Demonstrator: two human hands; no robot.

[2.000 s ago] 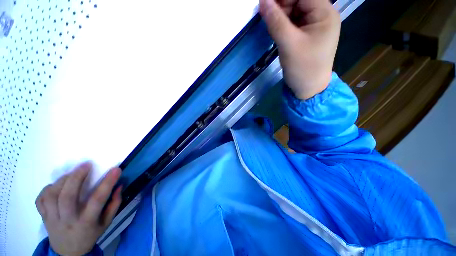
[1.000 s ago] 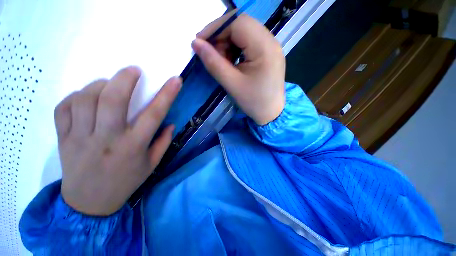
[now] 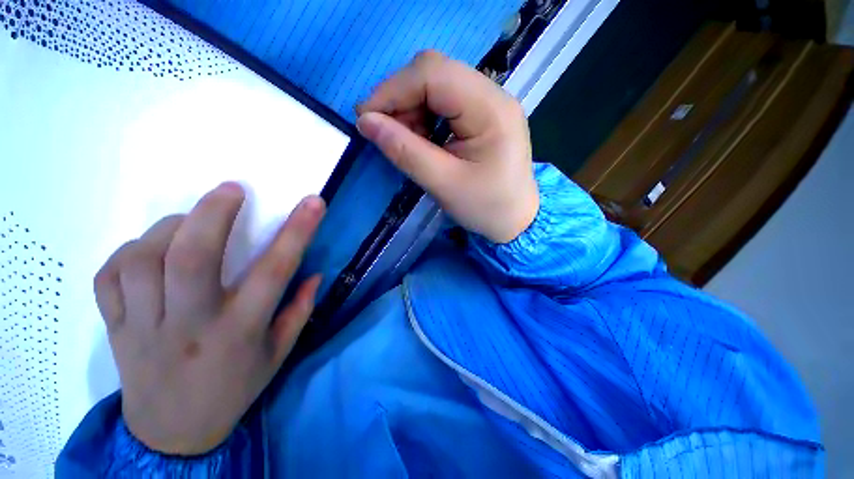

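Observation:
A large white backlight panel (image 3: 178,122) with black dot patterns and a thin black rim lies at the left, one corner pointing right. My left hand (image 3: 192,318) rests palm down on its face, fingers spread, index fingertip on the dark edge below the corner. My right hand (image 3: 468,150) has thumb and index finger pinched together right at the corner. A thin dark line (image 3: 337,173) runs along the edge between both hands; I cannot tell strip from rim there. Whether a strip is between my right fingertips is hidden.
Blue striped cloth (image 3: 346,42) lies beyond the panel's upper edge. A silver rail (image 3: 566,47) with dark fittings runs diagonally beside the panel, close to my body. Brown cartons (image 3: 698,140) stand at the right by a pale grey surface.
The panel's corner has come into view between my hands. The dark strip end that stuck out past my right fingertips no longer shows. My right fingertips have moved down to the corner; my left hand stays on the panel.

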